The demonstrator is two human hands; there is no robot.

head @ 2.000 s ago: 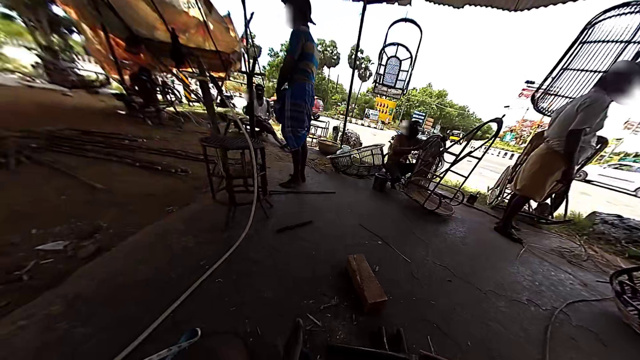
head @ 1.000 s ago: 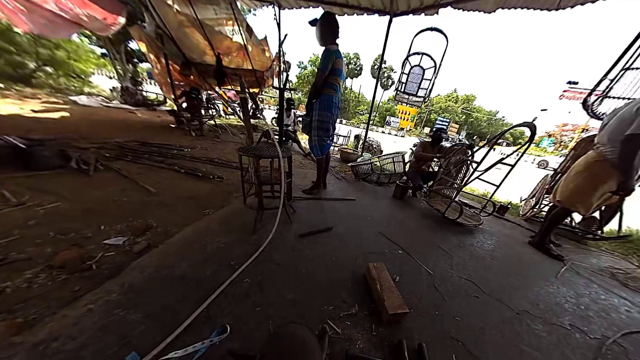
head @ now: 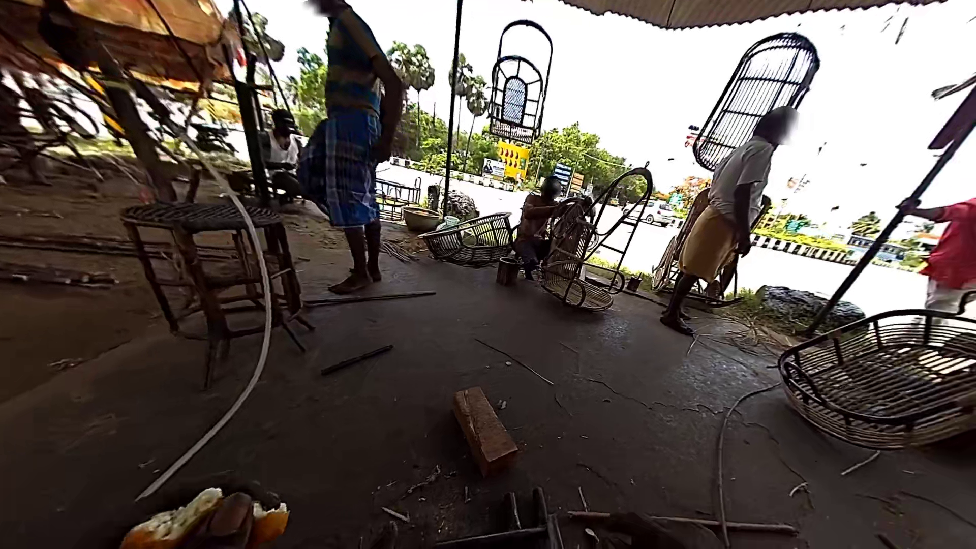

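Observation:
At the lower left edge, my left hand (head: 229,520) is closed on a torn orange-and-white piece (head: 179,522) that looks like bread or other food. Low on the right, a dark shape (head: 659,531) lies over a thin stick (head: 732,524); whether it is my right hand is unclear. A reddish-brown block (head: 485,432), perhaps a brick, lies on the floor ahead. Between it and me, dark frame bars (head: 534,526) rise at the bottom edge. A long pale cane (head: 259,351) curves from the left hand's side up past a woven-top cane stool (head: 202,217).
A person (head: 354,114) stands beyond the stool. Another sits by a cane chair frame (head: 587,252); a third (head: 720,206) stands right of it, and a person in red (head: 949,236) is at the right edge. A large cane basket seat (head: 877,381) sits at right. Sticks and offcuts litter the floor.
My left hand with the orange-and-white piece has come into view at the lower left. The blue-and-white strip seen there earlier is out of sight. The view has turned right.

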